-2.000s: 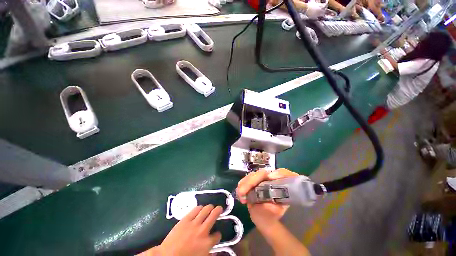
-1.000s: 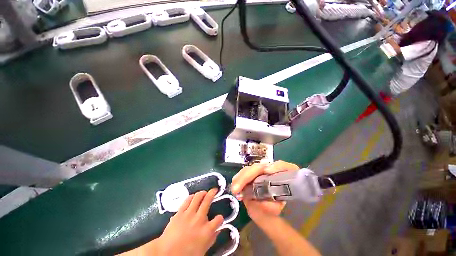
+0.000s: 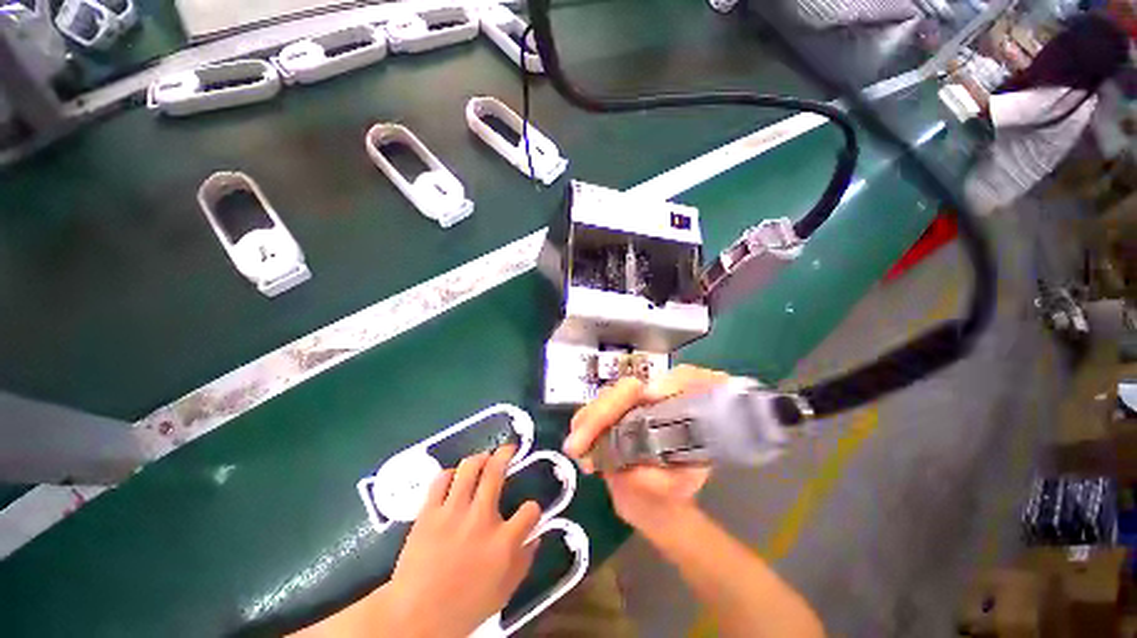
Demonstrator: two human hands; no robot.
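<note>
Several white oval housings lie on the green bench strip in front of me; the uppermost housing [image 3: 408, 484] has its round disc end at the left. My left hand [image 3: 464, 538] lies over the housings, fingertips on the uppermost one's lower edge; whether it grips one is unclear. My right hand [image 3: 655, 480] is closed around the grey electric screwdriver [image 3: 698, 430], held near the loops' right ends. Its tip is hidden or too small to see. The white screw feeder [image 3: 630, 280] stands just beyond my right hand, brassy specks in its front tray.
A pale metal rail [image 3: 337, 337] divides the bench strip from the conveyor [image 3: 112, 287], where more white housings lie. A second grey tool [image 3: 752, 249] rests beside the feeder. A thick black cable [image 3: 966, 249] arcs at the right. A person [image 3: 1041, 137] is at upper right.
The view has shifted, so the feeder sits further left and higher. The uppermost housing is more tilted. Both hands remain near the housings, with the screwdriver still held in my right hand.
</note>
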